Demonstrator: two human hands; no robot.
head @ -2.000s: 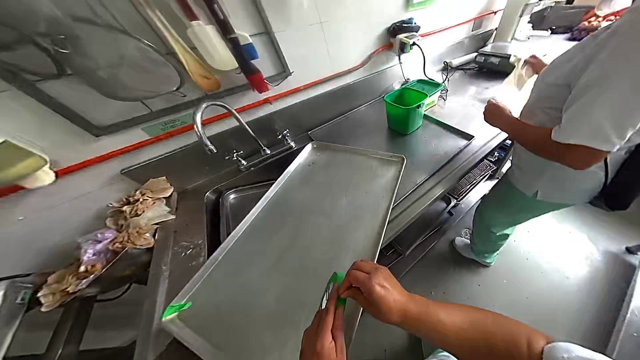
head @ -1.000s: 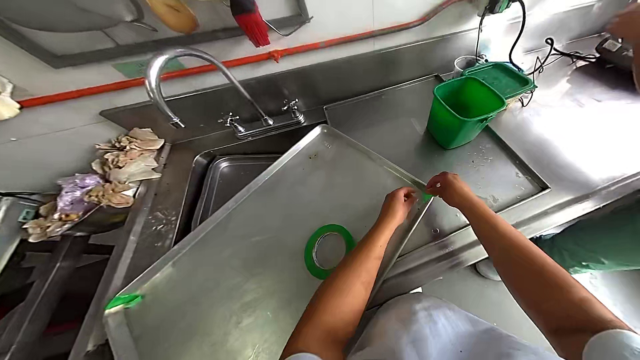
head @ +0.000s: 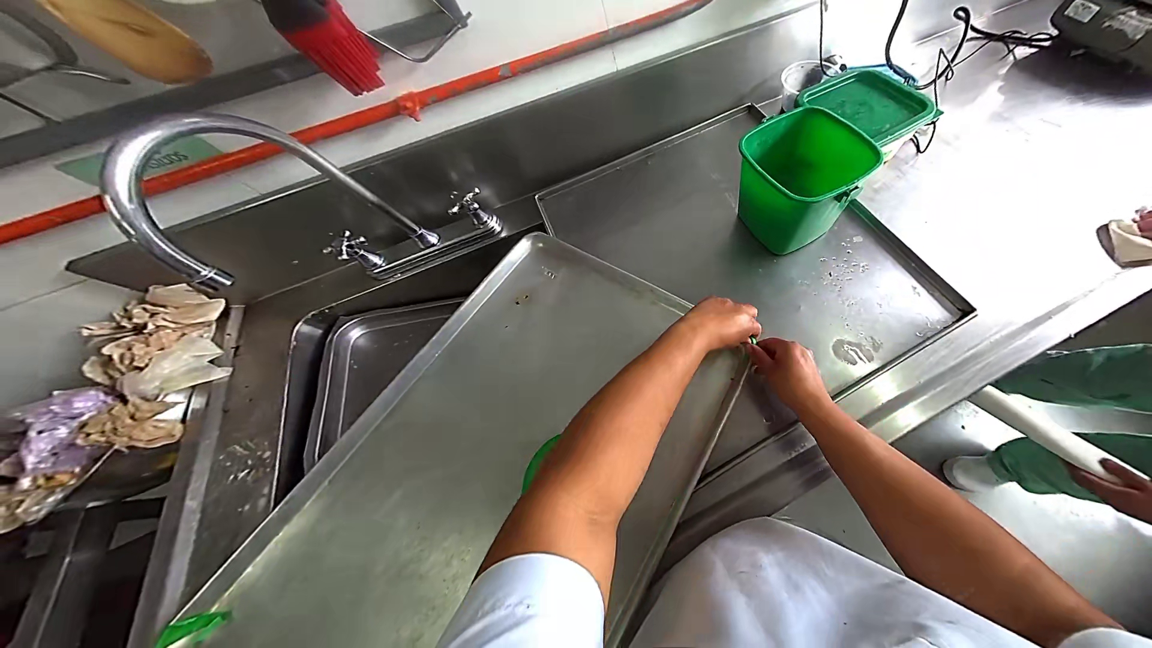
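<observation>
A large metal baking tray [head: 423,423] lies slantwise across the sink. At its far right corner my left hand [head: 720,322] and my right hand [head: 787,367] meet, fingertips pinching a small piece of green tape [head: 753,341]. Most of that piece is hidden by my fingers. Another strip of green tape [head: 193,627] is stuck on the tray's near left corner. The roll of green tape [head: 538,463] lies on the tray, mostly covered by my left forearm.
Behind the tray are a curved faucet [head: 270,135] and the sink [head: 301,405]. A green bucket [head: 787,216] stands on another flat tray [head: 648,207] at the right. Crumpled gloves [head: 153,369] lie at the left. A co-worker's legs [head: 1071,432] and hand show at the right edge.
Two seconds ago both hands were over the tray's near right edge, holding the tape roll. The roll then lay on the tray, and both hands moved to the far right corner, where they remain.
</observation>
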